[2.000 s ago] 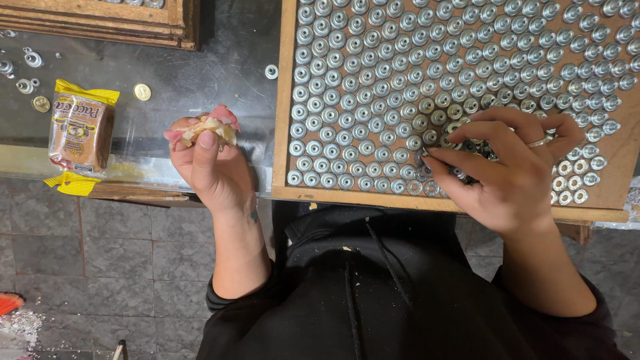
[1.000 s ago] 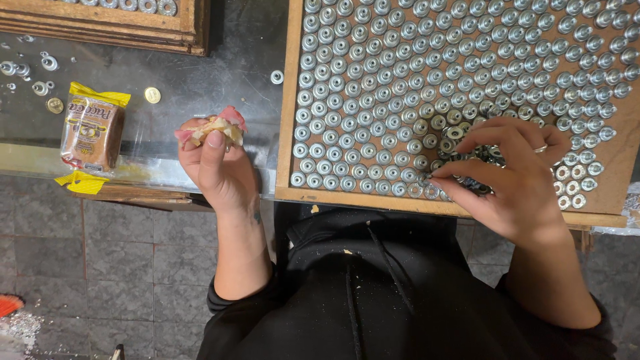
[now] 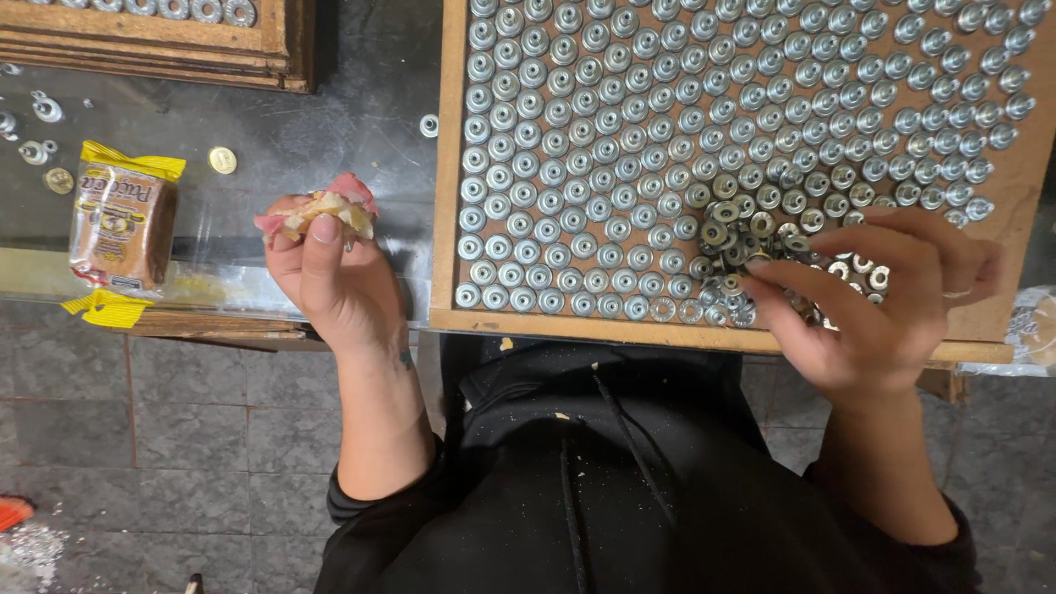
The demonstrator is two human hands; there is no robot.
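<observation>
Between the thumb and fingers of my left hand [image 3: 334,276] is a piece of bread with pink filling [image 3: 318,213], held over the table's near edge. My right hand [image 3: 874,297] is over the near right part of a wooden tray [image 3: 577,323], its thumb and index finger at a loose heap of metal buttons [image 3: 747,235]. Whether a button is pinched between them cannot be told. Many round metal buttons [image 3: 582,132] stand in close rows across the tray, mostly left of and beyond the heap.
A packaged sweet with yellow wrapper ends [image 3: 124,223] lies at the left, beside a coin [image 3: 222,160] and another coin [image 3: 58,181]. Loose metal parts [image 3: 35,152] are scattered behind it. Stacked wooden trays [image 3: 280,49] stand at the back left. A single metal piece [image 3: 429,125] lies near the tray's left side.
My left hand still holds the bread near the same place. The fingers of my right hand have shifted slightly at the heap. The view has moved a little.
</observation>
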